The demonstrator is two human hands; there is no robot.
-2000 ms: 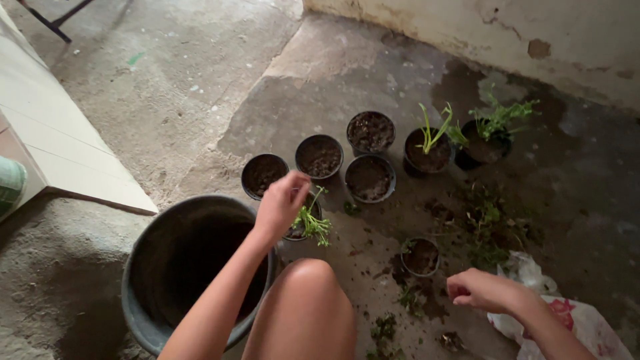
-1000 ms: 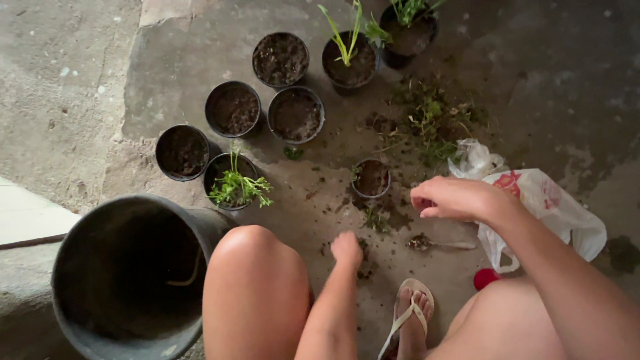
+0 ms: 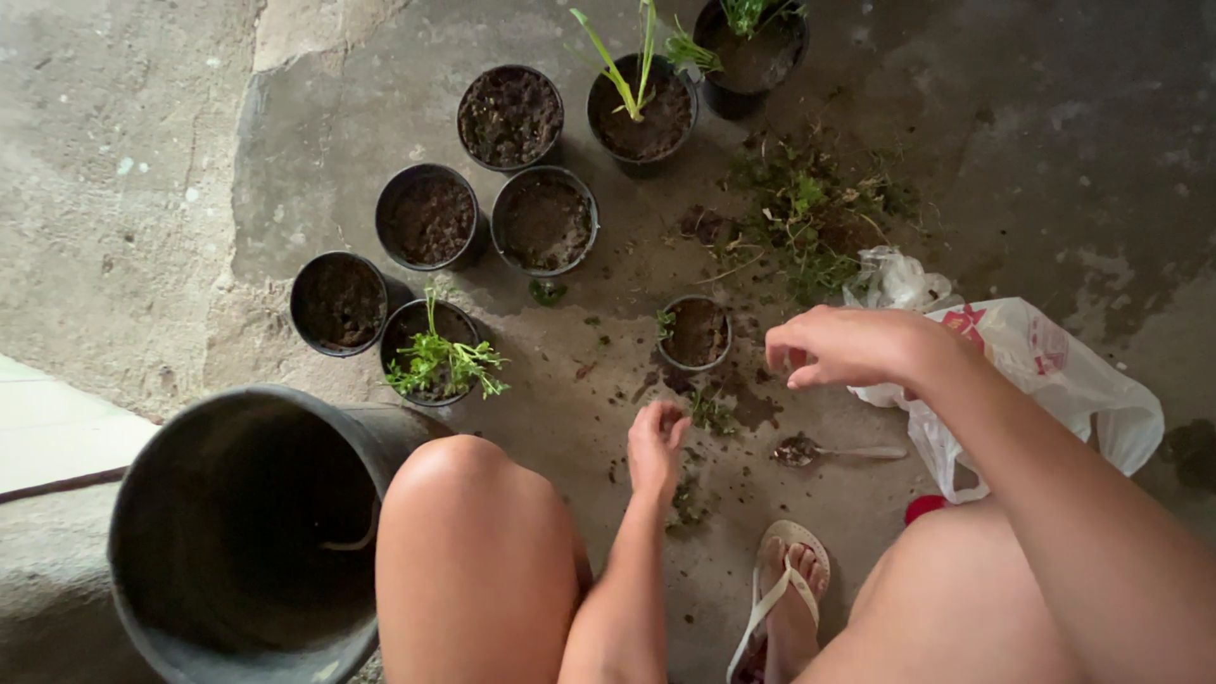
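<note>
My left hand [image 3: 657, 437] hangs over the floor with its fingers curled, just left of a small clump of green sprigs [image 3: 711, 410]. Nothing shows in it, though the fingertips are partly hidden. Right of a small soil-filled pot [image 3: 696, 332], my right hand [image 3: 836, 347] hovers with bent fingers apart and nothing visible in it. A few green leaves lean at that pot's left rim. Below my right hand, a spoon [image 3: 860, 453] with soil in its bowl lies on the concrete. A pot with a leafy green seedling [image 3: 442, 366] stands near my left knee.
Several black pots of soil [image 3: 427, 217] stand farther off, one with a pale-stalked plant [image 3: 627, 90]. A large dark bucket [image 3: 247, 532] is at left. Uprooted greens [image 3: 807, 204] lie beyond a white plastic bag [image 3: 1054, 370]. A red object [image 3: 923, 508] lies by my right knee.
My left hand has moved from above the leafy seedling's pot to the floor near the small pot. My right hand remains beside the small pot. The view has shifted right and down.
</note>
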